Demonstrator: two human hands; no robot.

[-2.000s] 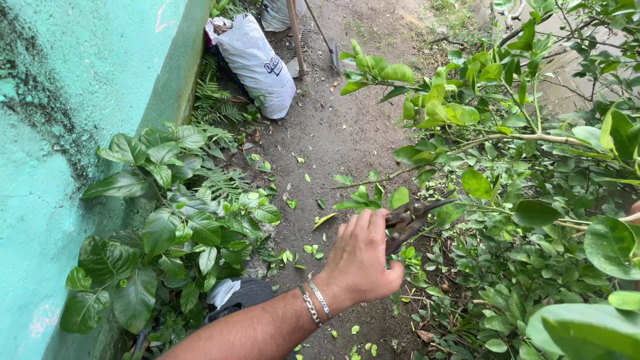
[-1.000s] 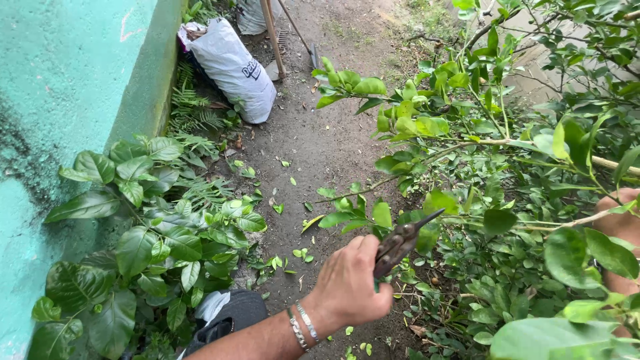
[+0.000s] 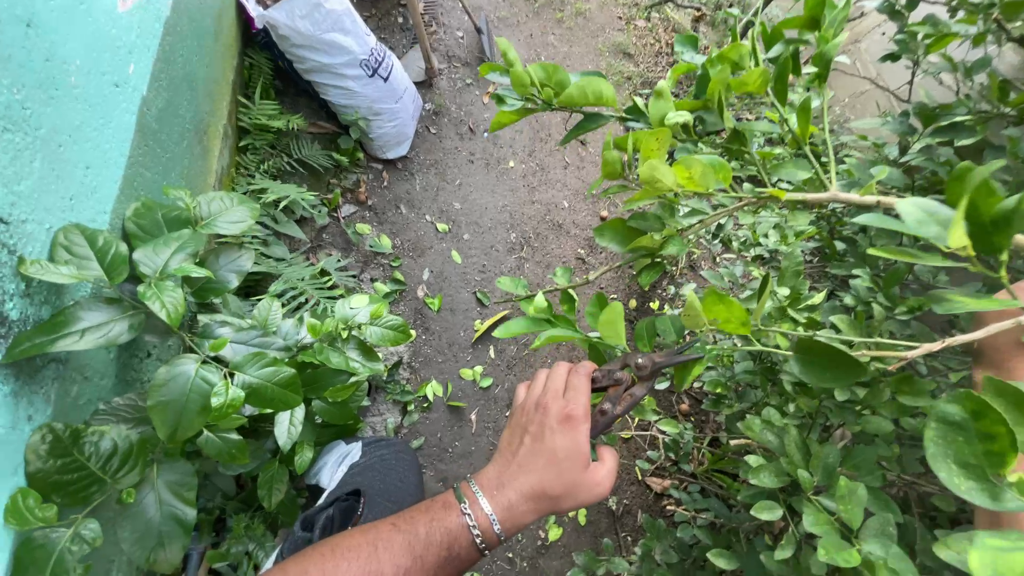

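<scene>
My left hand (image 3: 552, 448), back up and with two metal chain bracelets at its wrist, holds a rusty pair of pruning shears (image 3: 628, 384). The narrow blades point right, among the leaves of a thin green twig (image 3: 768, 349); whether they are closed on the stem cannot be told. That twig joins a woody branch (image 3: 960, 340) of a leafy shrub. At the right edge, part of my right hand (image 3: 996, 344) shows by this branch, partly behind leaves and cut off by the frame; its fingers are hidden. Another leafy branch (image 3: 840, 198) stretches above the shears.
A turquoise wall (image 3: 72, 144) stands at left, with a broad-leaved plant (image 3: 260, 380) and ferns (image 3: 276, 132) beside it. A white printed sack (image 3: 352, 72) leans near a wooden handle (image 3: 422, 36). Cut leaves (image 3: 476, 376) lie on the dirt path (image 3: 496, 216). Dark grey cloth (image 3: 376, 472) shows below.
My left hand keeps hold of the shears, whose blades have turned from pointing up and right to pointing more nearly right, among the twig's leaves. The view has shifted somewhat.
</scene>
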